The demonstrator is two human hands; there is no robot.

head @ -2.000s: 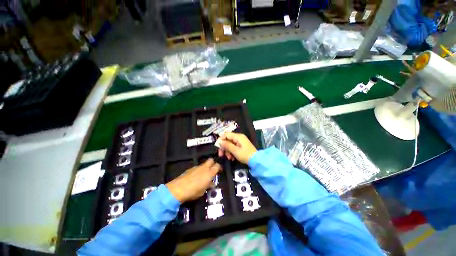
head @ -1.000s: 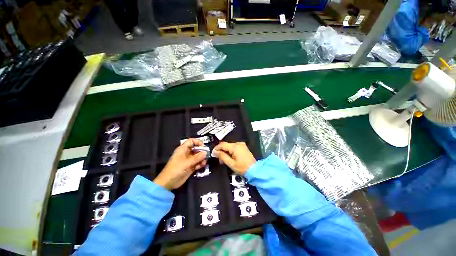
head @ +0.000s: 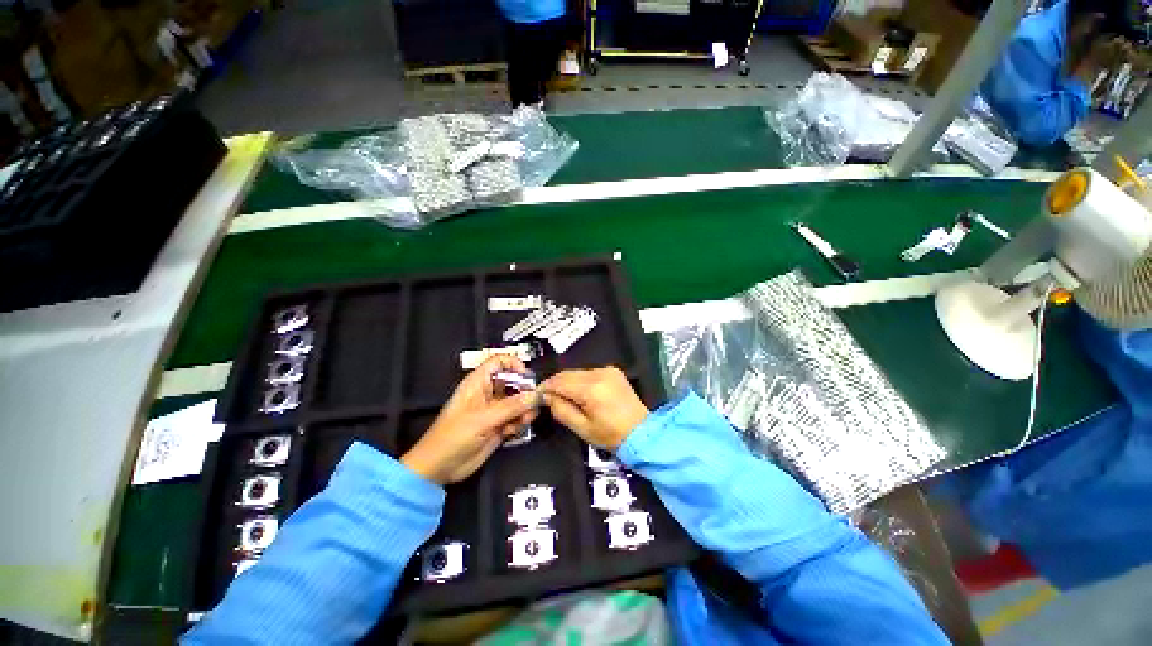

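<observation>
The black compartment tray (head: 349, 411) lies in front of me. My left hand (head: 470, 423) holds a small silvery square module (head: 514, 380) above the tray's middle. My right hand (head: 591, 404) has its thumb and forefinger pinched together at the module's right side; what is between them is too small to tell. Pale strip parts (head: 551, 323) lie loose in a pocket just beyond my hands. Square modules with dark round centres (head: 532, 505) lie in the near pockets, and more (head: 260, 491) stand in a column at the left.
Bagged strips (head: 828, 391) lie right of the tray, near a white desk fan (head: 985, 323). A crumpled clear bag (head: 442, 164) lies across the green belt (head: 682, 234). Joined pieces (head: 828, 250) lie on the belt. Stacked trays (head: 108, 202) and a paper slip (head: 177, 442) are at left.
My left hand has come from the near pockets to meet my right hand and now holds a module. The joined piece on the belt has moved right. A person now stands beyond the belt.
</observation>
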